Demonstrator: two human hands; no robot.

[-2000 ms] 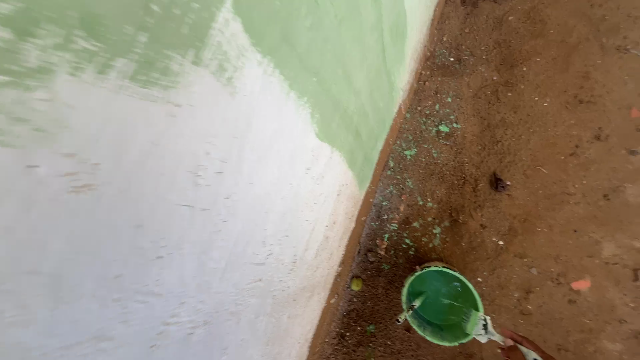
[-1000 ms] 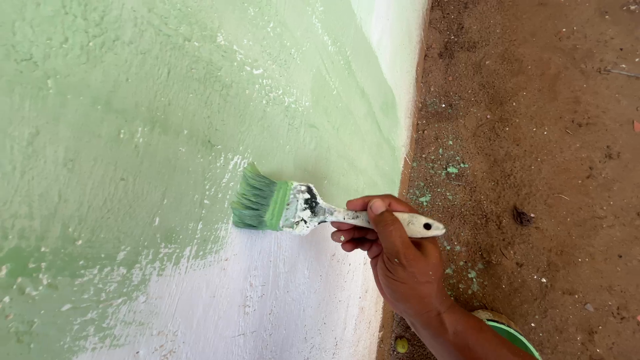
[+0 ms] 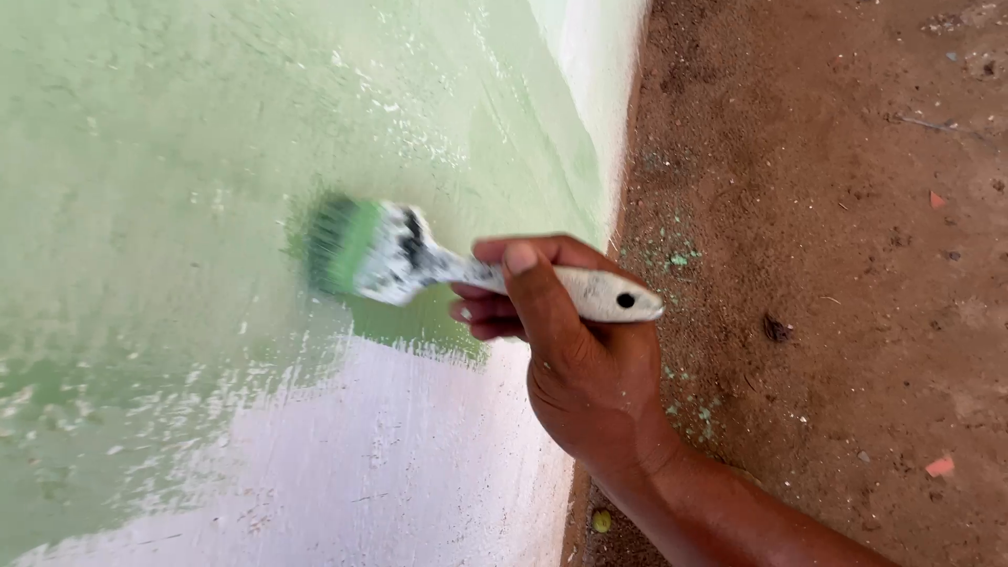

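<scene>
My right hand (image 3: 587, 354) comes in from the lower right and grips the pale handle of a paintbrush (image 3: 402, 256), thumb on the near side. The brush has a paint-spattered ferrule, and its bristles, wet with green paint and blurred, press on the wall (image 3: 378, 480). Light green paint covers the wall's upper and left parts, and its lower part is white. A darker green patch of fresh paint (image 3: 421, 323) lies just below the brush and partly behind my fingers. My left hand is out of view.
Bare brown soil (image 3: 850, 236) runs along the wall's foot at the right, with green paint spatters (image 3: 679, 258) near the edge. A small dark clump (image 3: 776, 328), reddish fragments (image 3: 939, 466) and a small yellow-green round thing (image 3: 601, 520) lie on the ground.
Two seconds ago a green paint pail showed at the lower right; my forearm now covers that area. Since one second ago, a darker green patch has appeared on the white below the brush.
</scene>
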